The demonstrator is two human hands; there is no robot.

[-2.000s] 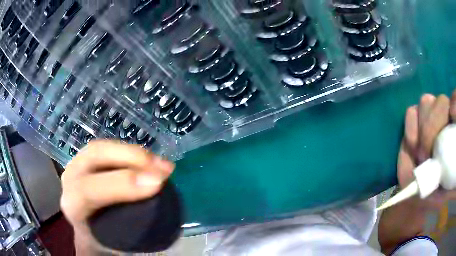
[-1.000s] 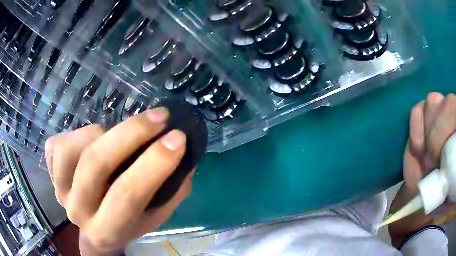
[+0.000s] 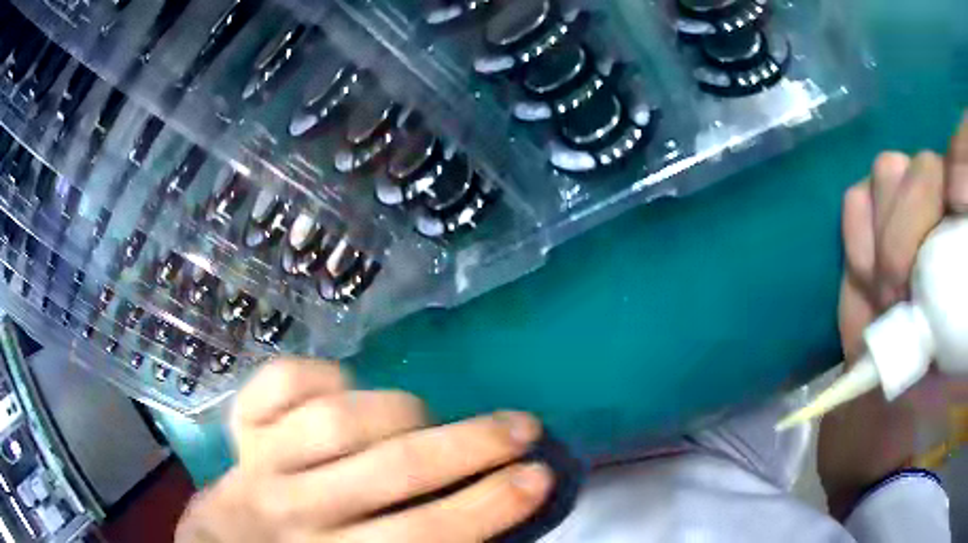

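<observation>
A clear plastic tray (image 3: 499, 265) holds columns of overlapping glossy dark parts (image 3: 594, 117) with silvery toothed edges. My left hand (image 3: 372, 456) is at the bottom, below the tray's near edge, with its fingers around a matt black pad (image 3: 563, 477). The pad is mostly hidden by the fingers and does not touch the tray. My right hand (image 3: 886, 239) is at the right edge, partly cut off, and holds a white squeeze bottle (image 3: 945, 302). Its pale-yellow nozzle (image 3: 833, 395) points down and left, away from the tray.
The tray lies on a teal-green bench mat (image 3: 679, 308) with its front edge near my white garment (image 3: 679, 498). Equipment with a curved frame (image 3: 42, 456) stands at the lower left. A blue-trimmed white cuff (image 3: 902, 509) shows at the lower right.
My left hand first came up to the tray's near edge with the black pad, then moved down and right toward my garment. My right hand and bottle have barely moved.
</observation>
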